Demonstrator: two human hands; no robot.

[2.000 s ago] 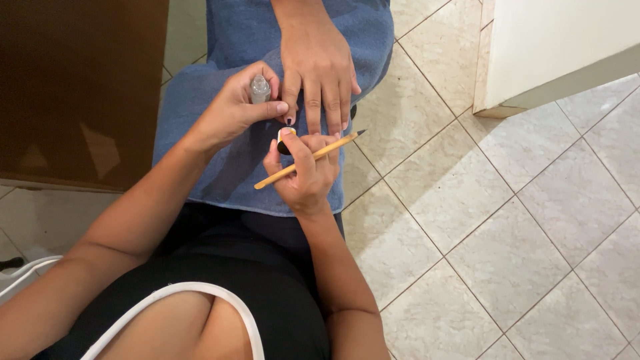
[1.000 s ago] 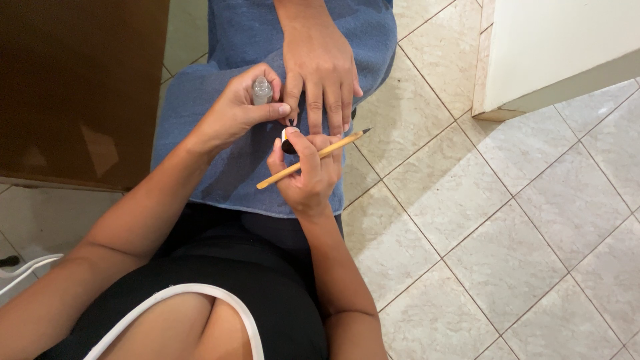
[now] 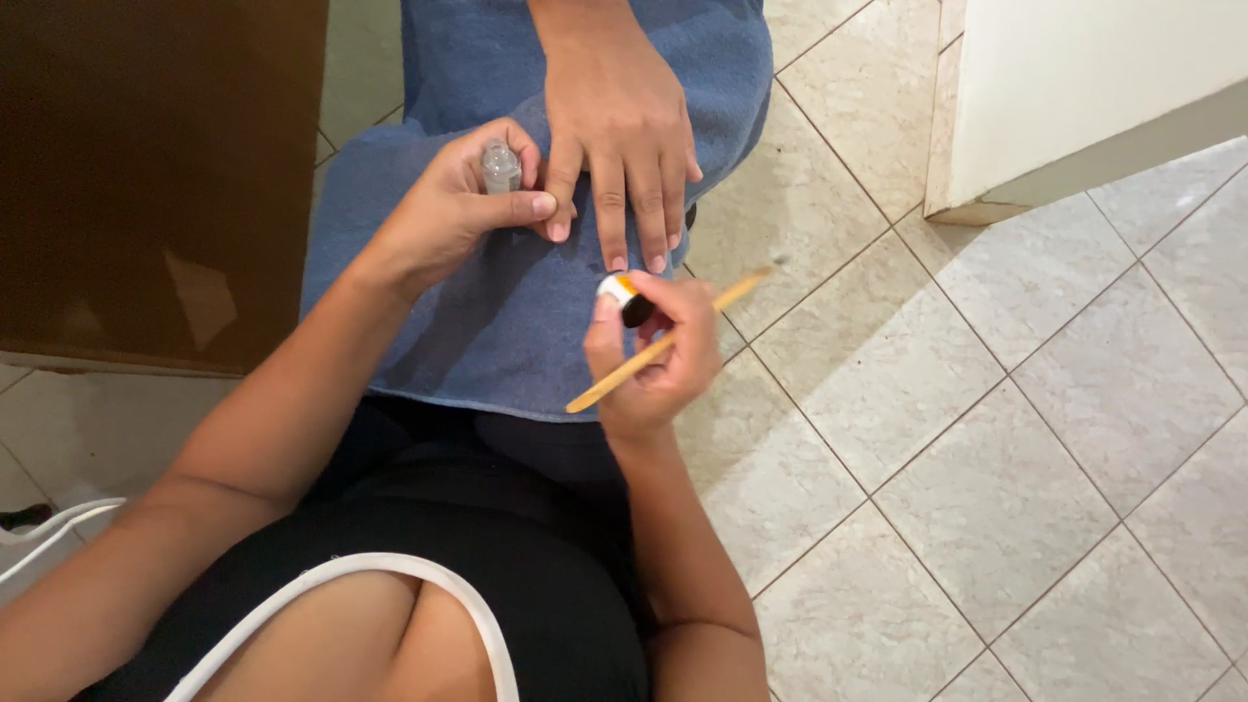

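Note:
My left hand (image 3: 463,200) holds a small clear glass bottle (image 3: 500,166) in its curled fingers. Its thumb and a finger also pinch the index finger of another person's hand (image 3: 619,127), which lies palm down with fingers spread on a blue towel (image 3: 468,322). In my right hand (image 3: 663,356) is a white, orange and black cap (image 3: 624,295), close below the other person's middle fingertips; any brush under it is hidden. A thin wooden stick (image 3: 634,370) with a dark tip at its far end is also held slanting across my right fingers.
A dark brown panel (image 3: 156,185) stands at the upper left. The corner of a white wall or partition (image 3: 1072,97) juts in at the upper right, above the tiled floor (image 3: 936,439). At the lower left edge is part of a white-rimmed object (image 3: 58,536).
My right hand, with the cap and stick, has moved right, away from the other person's index fingertip. My left hand stays by that finger, still with the bottle.

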